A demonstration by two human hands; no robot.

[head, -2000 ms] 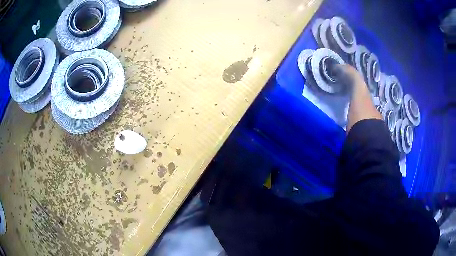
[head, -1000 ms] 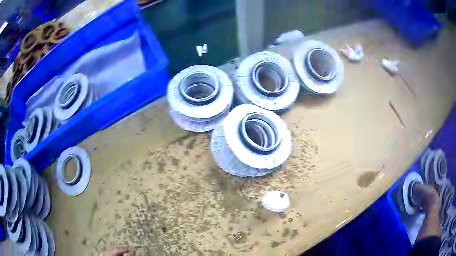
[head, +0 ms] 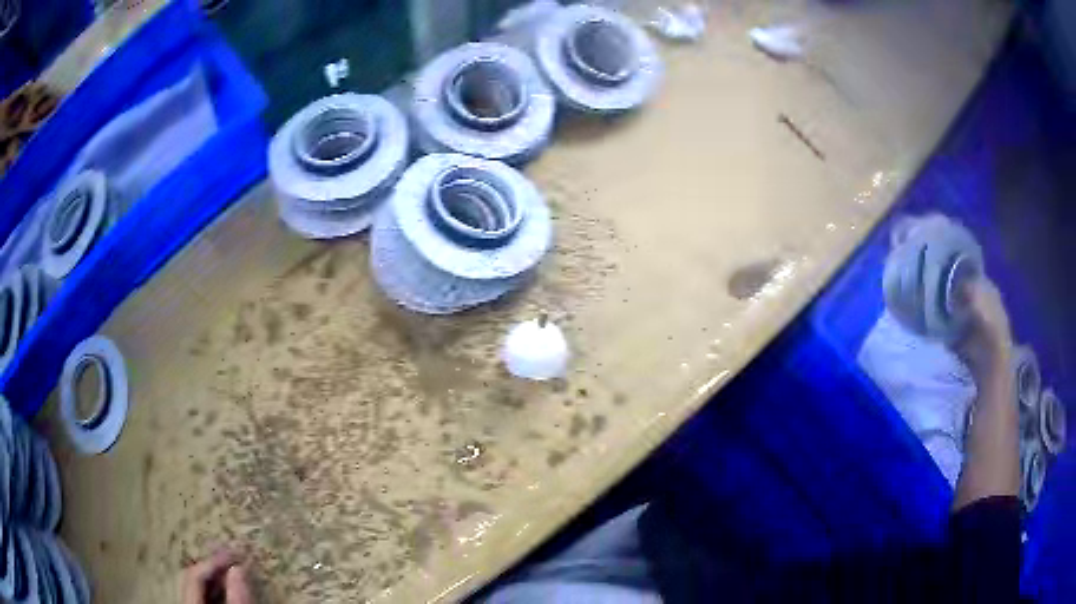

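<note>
My right hand (head: 982,321) grips a stack of flanged rings (head: 926,274) at their centre holes, above the blue crate at the right; its fingertips are partly hidden. My left hand (head: 220,578) is cut off by the bottom edge; two fingertips show slightly apart with nothing between them. Grey-white flanged rings (head: 431,254) stand in several stacks on the bench, collars up. The white glue bottle (head: 536,350) lies in front of the nearest stack, a small dark tip at its top.
A tan bench (head: 661,236) has brown glue spots. A blue crate (head: 201,177) with rings stands at the left, a single ring (head: 93,394) beside it and more rings at lower left. The right crate (head: 814,437) has a white liner and rings. White scraps (head: 779,43) lie at the far side.
My right hand has risen from the right crate with the rings. The view has shifted, so the bench things sit farther left and higher. My left hand remains at the bottom edge.
</note>
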